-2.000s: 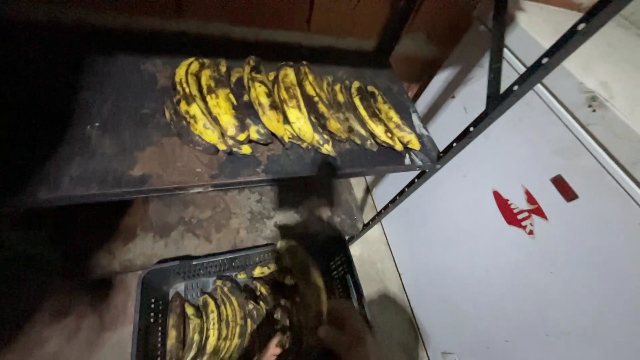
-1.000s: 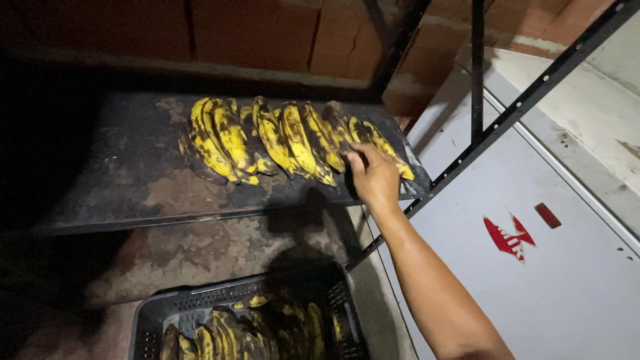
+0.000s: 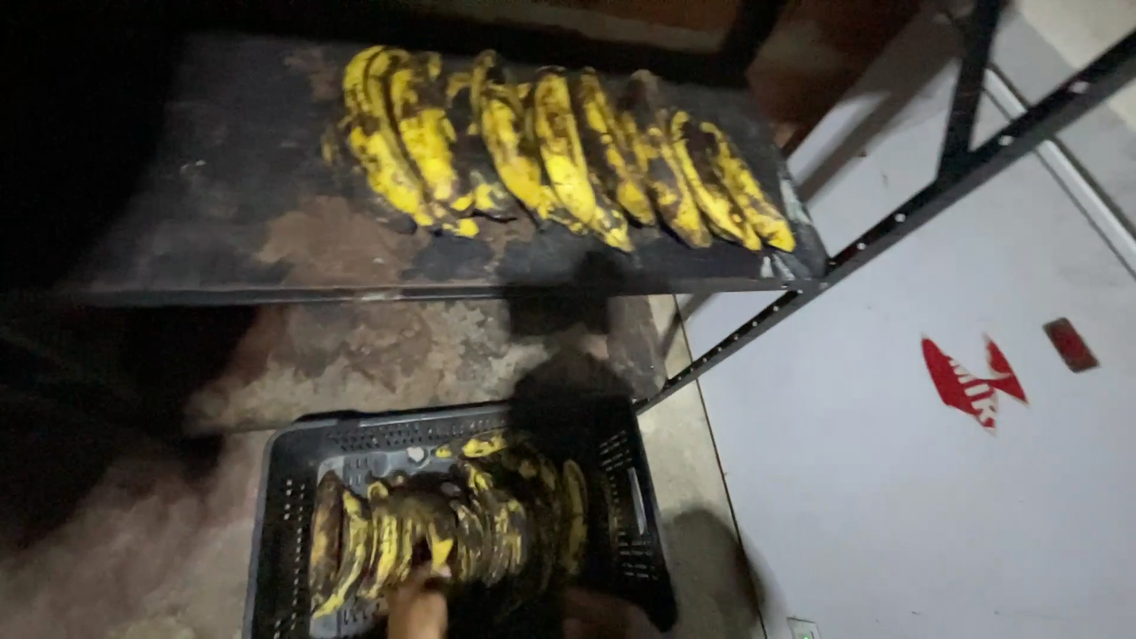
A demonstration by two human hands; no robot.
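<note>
My left hand (image 3: 419, 611) reaches in from the bottom edge, its fingertips at the lower end of a yellow and black plantain (image 3: 439, 546) in the black plastic crate (image 3: 661, 581). Whether it grips the fruit is unclear. My right hand (image 3: 603, 612) is a dim, blurred shape in shadow at the crate's near side; its fingers are hidden. Several ripe plantains (image 3: 386, 550) lie side by side in the crate. Above, more plantains (image 3: 568, 164) lie in a slanting row on the dark metal shelf (image 3: 213, 222), with neither hand near them.
A perforated black metal upright (image 3: 874, 240) slants along the shelf's right end. Beyond it stands a large white appliance (image 3: 852, 461) with a red sticker (image 3: 963, 382). Another stained surface (image 3: 426, 355) lies below the shelf, behind the crate. Deep shadow covers the left side.
My right hand was on the plantain row on the shelf one second ago and has left it, moving down to the crate. My left hand has come into view over the crate.
</note>
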